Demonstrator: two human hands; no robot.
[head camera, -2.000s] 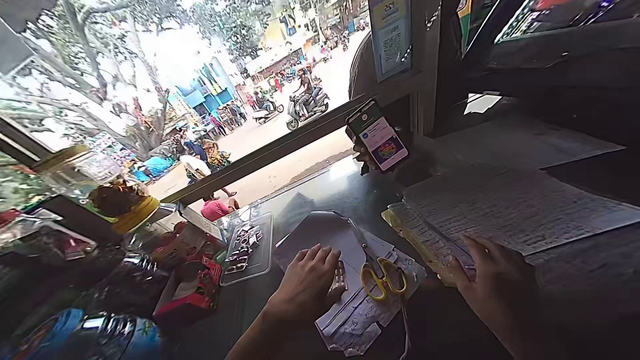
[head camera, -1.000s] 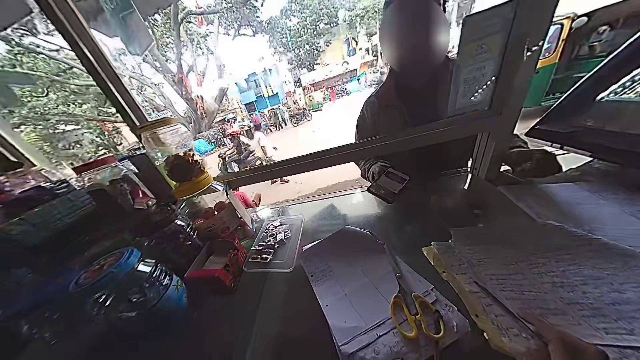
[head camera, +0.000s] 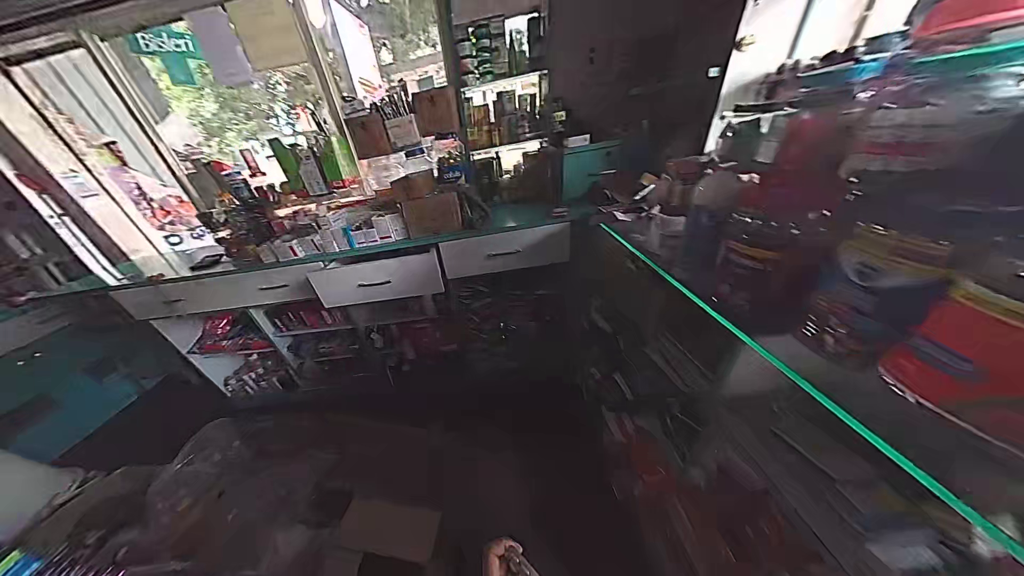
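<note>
At the bottom edge, one of my hands (head camera: 502, 555) shows only in part, with its fingers bent beside a small pale thing. Which hand it is, and whether it holds that thing, I cannot tell. The other hand is out of view. Beyond the dark floor area, the nearest cardboard piece (head camera: 392, 528) lies to its left. Farther off, a white drawer (head camera: 378, 278) stands pulled out a little beneath a glass-topped counter (head camera: 512, 214). Small cartons (head camera: 364, 234) and brown boxes (head camera: 432, 214) crowd the counter.
To the right runs a glass counter with a green edge (head camera: 768, 360), bearing jars and a red container (head camera: 960, 352). Packets fill the open shelves (head camera: 308, 318) below the drawers. Clear plastic wrapping (head camera: 216, 480) lies at the lower left. Bottles stand on back shelves (head camera: 504, 116).
The view has swung to another part of the shop. The scissors, papers and small tray seen earlier are out of view, as is the person at the window.
</note>
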